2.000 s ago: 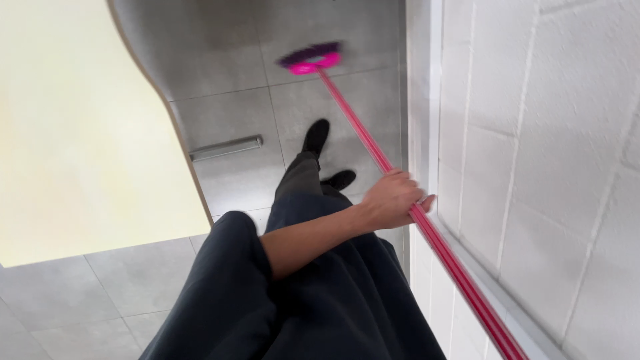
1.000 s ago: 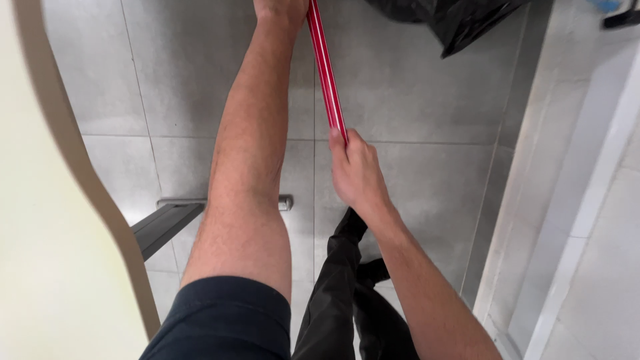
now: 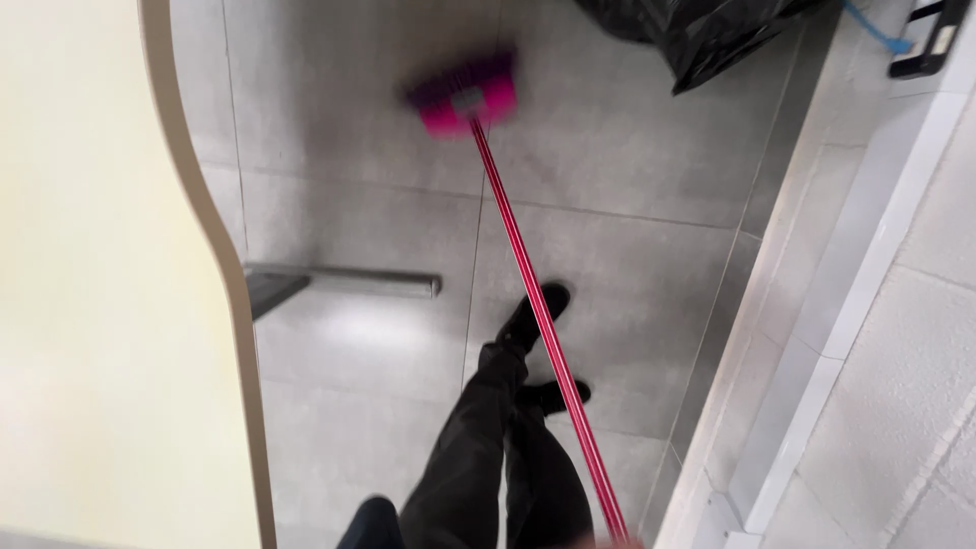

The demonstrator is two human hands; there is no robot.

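Observation:
A broom with a pink head [image 3: 469,107] and dark purple bristles, blurred, rests over the grey tiles near the top centre. Its long red striped handle [image 3: 534,286] slants down to the bottom edge, right of centre. Only a blurred sliver of a hand shows there, at the handle; it appears to be my left hand [image 3: 598,544], closed around it. My right hand is out of view. The handle crosses in front of my black shoes and dark trousers.
A pale tabletop [image 3: 99,267] with a wavy brown edge fills the left side, a grey metal table foot [image 3: 374,282] beside it. A black plastic bag [image 3: 694,38] lies at the upper right. A white block wall [image 3: 907,366] with a ledge runs along the right.
The broom head, out of view one second ago, shows again at the top centre. Both hands were on the handle; now only a sliver of one shows at the bottom edge.

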